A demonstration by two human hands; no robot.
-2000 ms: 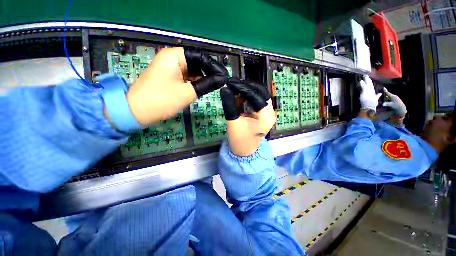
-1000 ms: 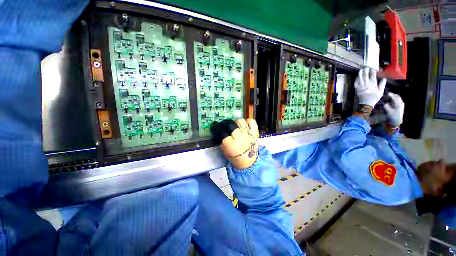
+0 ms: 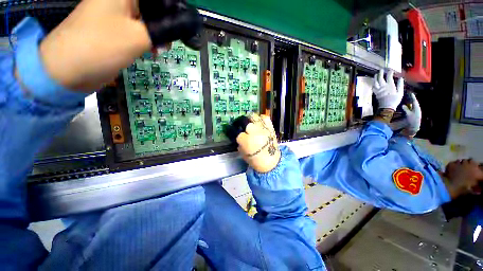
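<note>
A black carrier lies on the conveyor with two pale green circuit board panels, a left one and a right one. My left hand, with black finger cots, is above the carrier's far left corner and covers part of it. Its fingers are bent, and I cannot tell if they hold anything. My right hand is curled at the near edge of the right panel. Its fingertips are hidden, so its grip is unclear.
A second carrier with two panels lies to the right. Beyond it are a neighbour's white-gloved hands. The silver conveyor rail runs along my body. A green bench top and a red bin are at the far side.
My left hand has come back into view over the carrier's far left corner. My right hand left the board middle earlier and now stays at the near edge, shifted only slightly.
</note>
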